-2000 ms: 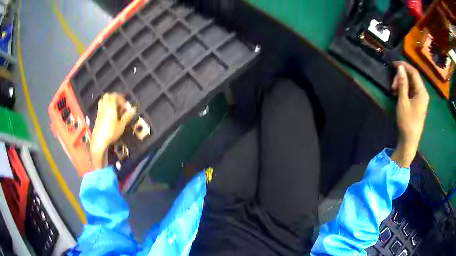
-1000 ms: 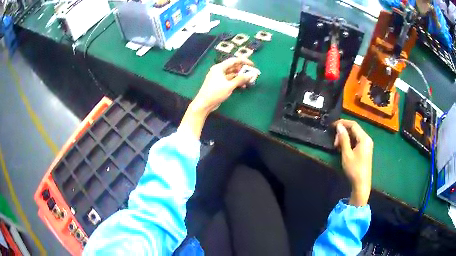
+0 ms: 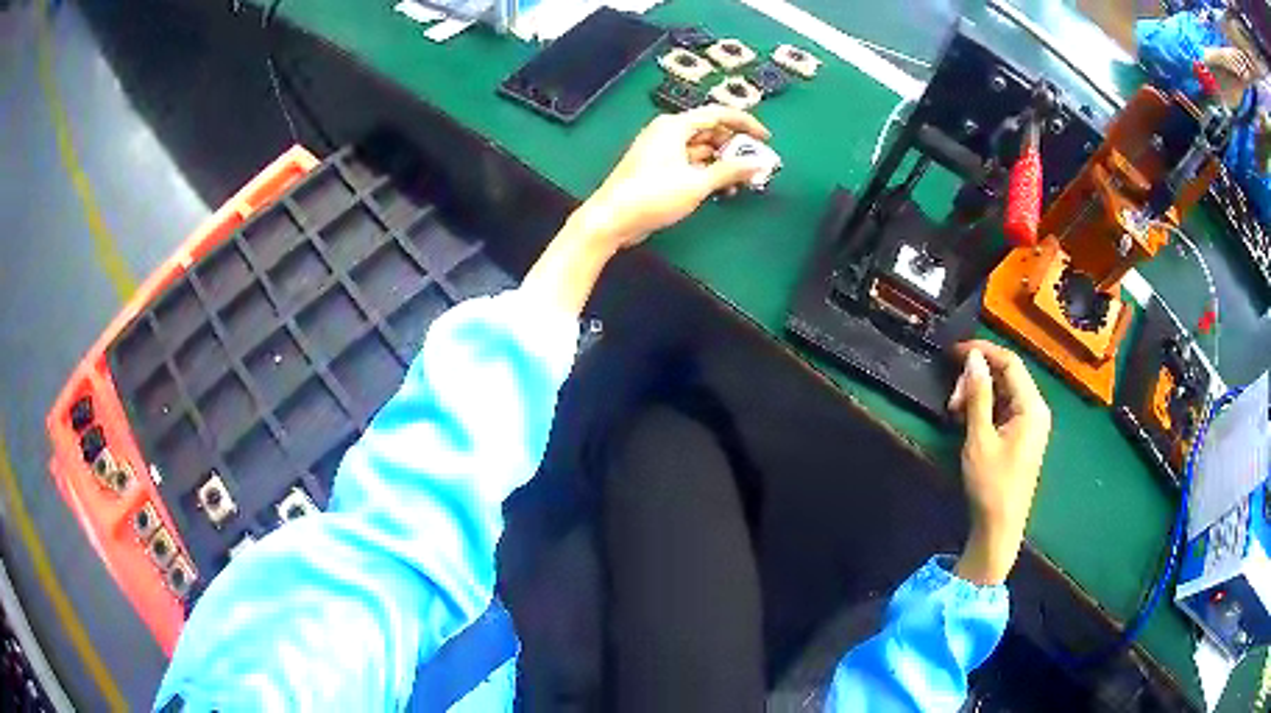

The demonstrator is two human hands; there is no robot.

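My left hand point(image 3: 666, 178) holds a small square camera module point(image 3: 749, 163) between thumb and fingers, above the green bench mat. My right hand point(image 3: 1001, 425) is at the front right edge of the black press fixture's base point(image 3: 878, 348), its thumb and fingers curled close together; whether it holds anything cannot be told. The fixture's red handle point(image 3: 1025, 195) points down. A white square block point(image 3: 919, 266) sits just above the coppery nest point(image 3: 902, 301) on the fixture.
Several modules point(image 3: 732, 56) lie on the bench beside a flat black slab point(image 3: 583, 63). The left parts tray point(image 3: 300, 300) holds a few modules near its red-orange rim. An orange fixture point(image 3: 1066, 300), a small black fixture point(image 3: 1168, 397) and a blue-and-white box point(image 3: 1234, 578) stand right. Another person's hand point(image 3: 1229, 66) shows at top right.
My left hand has gone from the left tray up to the bench, holding a module. The view has swung from the tray to the bench. My right hand stays by the black fixture's base.
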